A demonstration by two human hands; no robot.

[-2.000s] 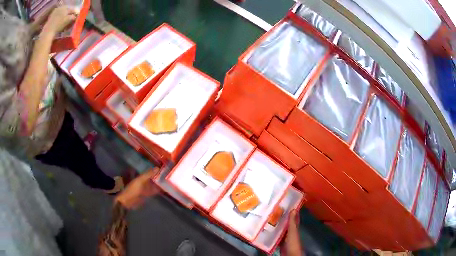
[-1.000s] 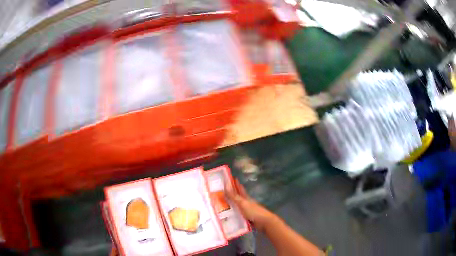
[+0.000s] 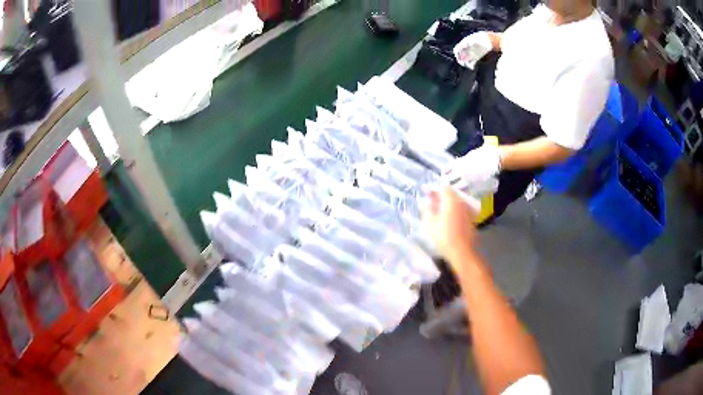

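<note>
Bagged flat devices (image 3: pixel 331 224) in frosted, wrinkled film stand on edge in long rows across the middle. My right hand (image 3: pixel 451 224) is bare and blurred at the rows' right end, its fingers against the pale bags. Whether it grips a bag cannot be told. My left hand is not in view.
A co-worker in a white top stands at the upper right, a white-gloved hand (image 3: pixel 476 171) beside mine. Orange boxes (image 3: pixel 58 270) sit on a wooden board (image 3: pixel 116 339) at left. A metal post (image 3: pixel 139 154) rises by the green belt (image 3: pixel 301 69). Blue crates (image 3: pixel 632 185) stand right.
The view has swung right from the orange boxes to the bagged rows. The accessory boxes held earlier are out of view. My right hand is now at the bags; my left has left the picture.
</note>
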